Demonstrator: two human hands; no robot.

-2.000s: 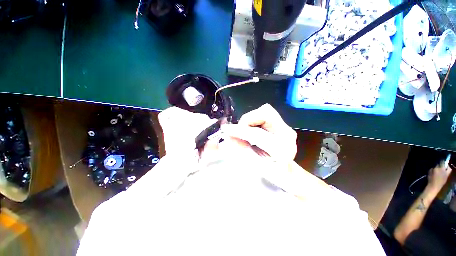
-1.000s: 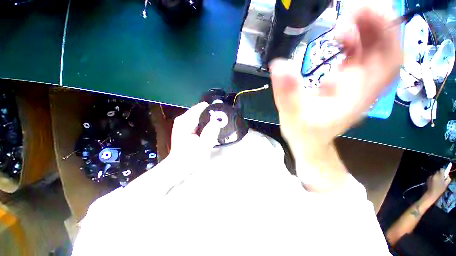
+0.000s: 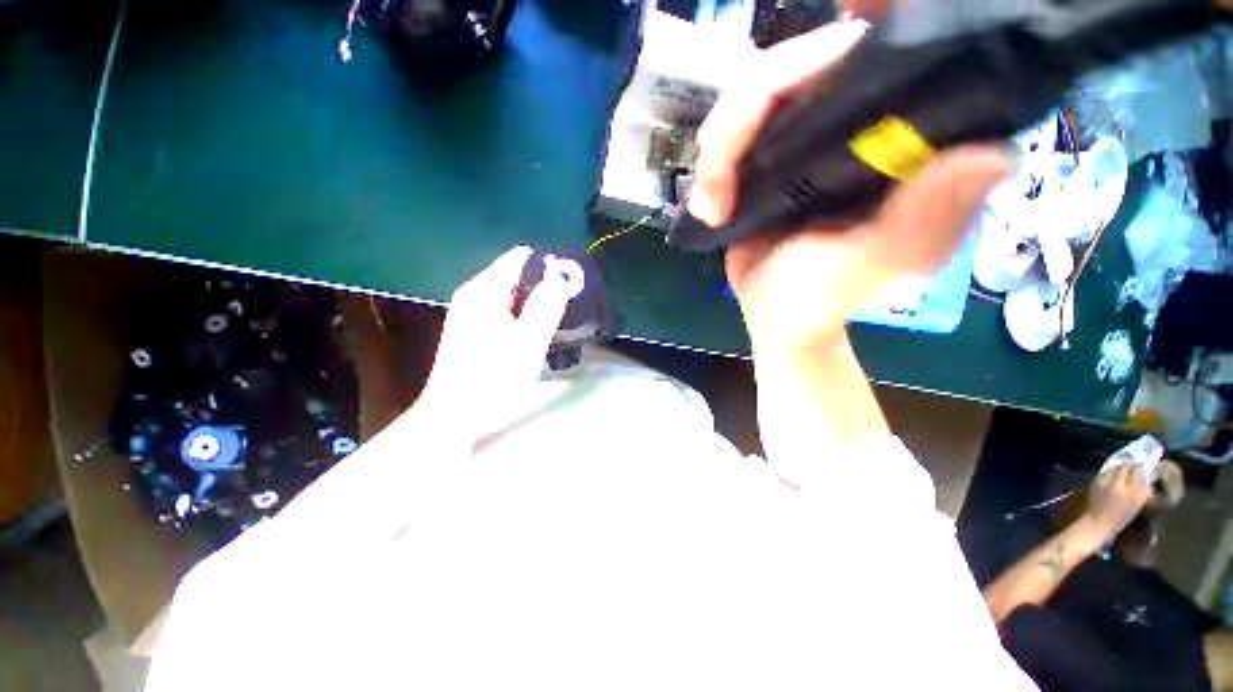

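My left hand (image 3: 490, 325) holds a black housing (image 3: 584, 308) at the bench's front edge. A small white ring-shaped piece (image 3: 563, 276) shows on its top, and a thin yellowish wire (image 3: 622, 235) sticks out toward the feeder. My right hand (image 3: 811, 203) is closed around the black electric screwdriver (image 3: 825, 160) with a yellow label. The screwdriver is tilted, its front end low and left, beside the white-grey screw feeder (image 3: 663, 115). Its tip cannot be made out clearly.
The blue tray (image 3: 933, 308) is mostly hidden behind my right hand and the tool. White disc-shaped parts (image 3: 1034, 257) lie right of it. More black housings (image 3: 440, 27) are at the back. A cardboard box (image 3: 95, 541) of black parts is below left. Another person's hand (image 3: 1120, 498) is at lower right.
My right hand has gone from the housing to the screwdriver and taken hold of it. The tool has tilted from upright to slanting. My left hand has turned the housing, white ring up.
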